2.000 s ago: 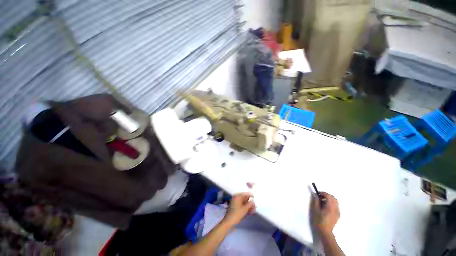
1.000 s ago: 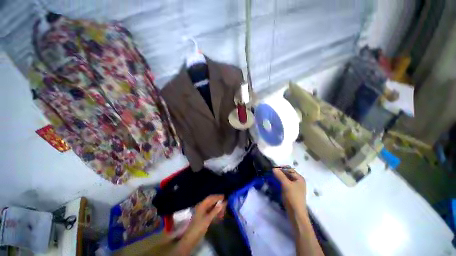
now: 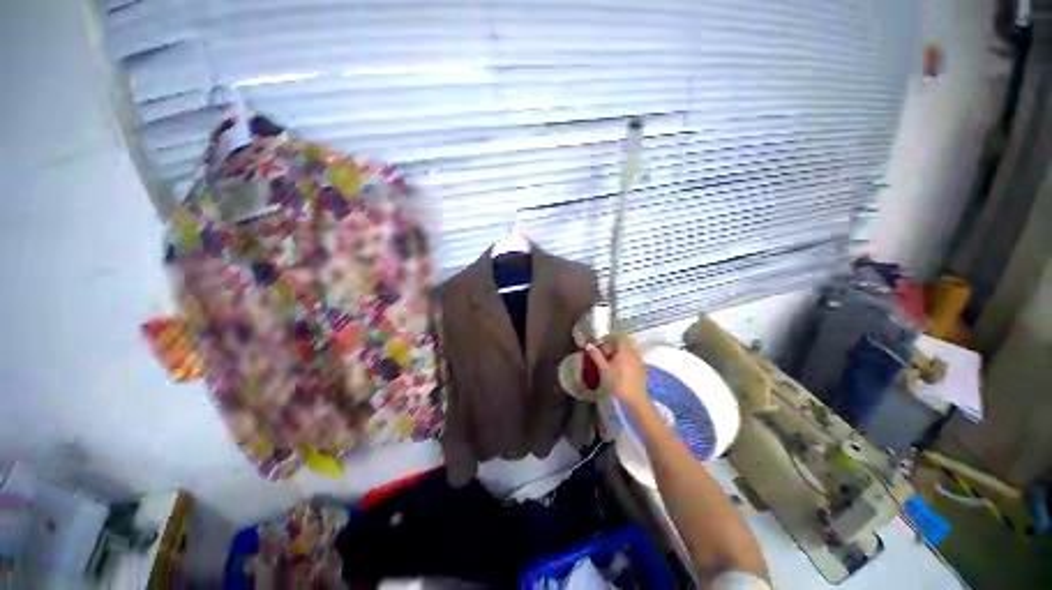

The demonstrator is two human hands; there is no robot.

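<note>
My right hand (image 3: 621,371) reaches out to the thread stand, its fingers around the upper part of a dark red thread cone (image 3: 591,370). The cone is still over its pale round plate (image 3: 570,376). A white spool (image 3: 600,317) shows just above the fingers. Whether the dark snips are still in this hand cannot be seen. My left hand is out of the picture.
A white fan with a blue centre (image 3: 721,403) stands beside my forearm, with a beige sewing machine (image 3: 796,461) right of it. A brown jacket (image 3: 490,369) and a floral garment (image 3: 312,300) hang behind. Dark cloth (image 3: 450,536) and a blue bin (image 3: 623,553) lie below.
The view has swung left and up from the white table. My right hand has moved up from above the bin to the thread cone. My left hand has left the picture.
</note>
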